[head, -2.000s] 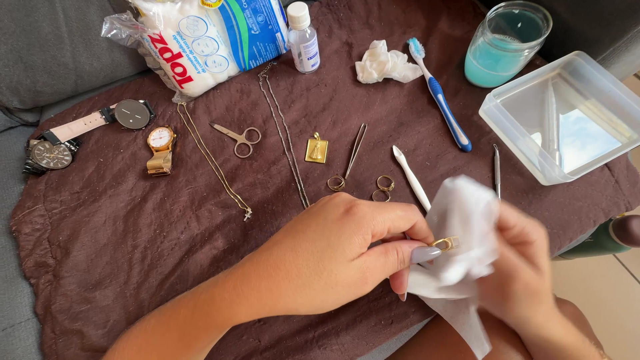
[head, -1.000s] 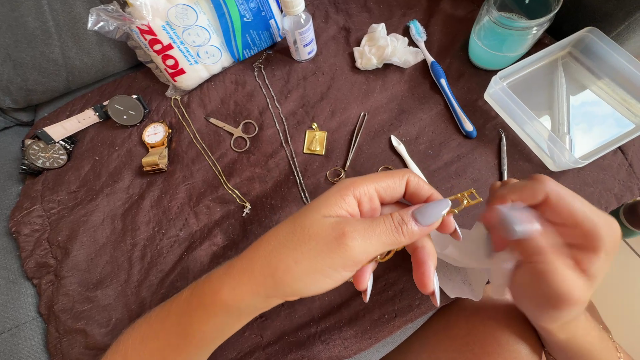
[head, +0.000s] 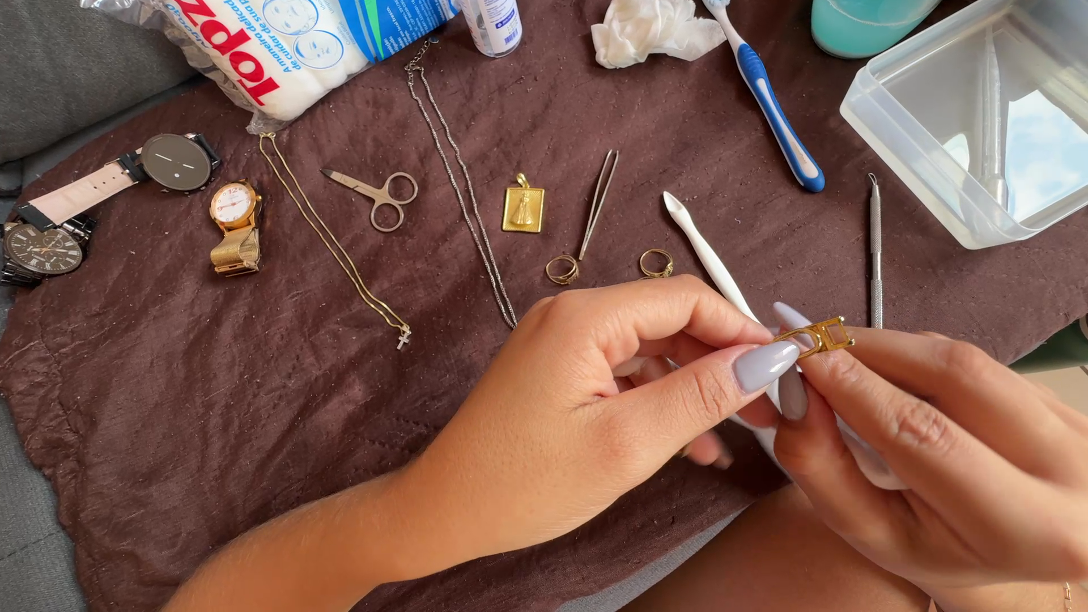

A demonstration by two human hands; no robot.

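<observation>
My left hand (head: 629, 391) pinches a gold ring with a square open setting (head: 823, 337) between thumb and forefinger. My right hand (head: 926, 433) touches the same ring at its setting with the fingertips. A white plastic tool with a scoop-like tip (head: 701, 251) lies partly behind the hands. Two more gold rings lie beyond my left hand, one on the left (head: 562, 270) and one on the right (head: 656, 263). Near them are metal tweezers (head: 598, 204) and a gold rectangular pendant (head: 523, 206). My left hand's lower fingers are partly hidden.
On the brown cloth (head: 255, 425) are small scissors (head: 374, 199), two chains, several watches, a blue toothbrush (head: 769, 102), a metal pick (head: 875, 255) and crumpled white tissue (head: 650, 34). A clear plastic container (head: 935, 187), a glass of turquoise liquid (head: 867, 25), a bottle and a cotton bag stand behind.
The white tissue at my right hand two seconds ago is no longer plainly seen. My right hand has come in to the left, and its fingertips now meet the ring.
</observation>
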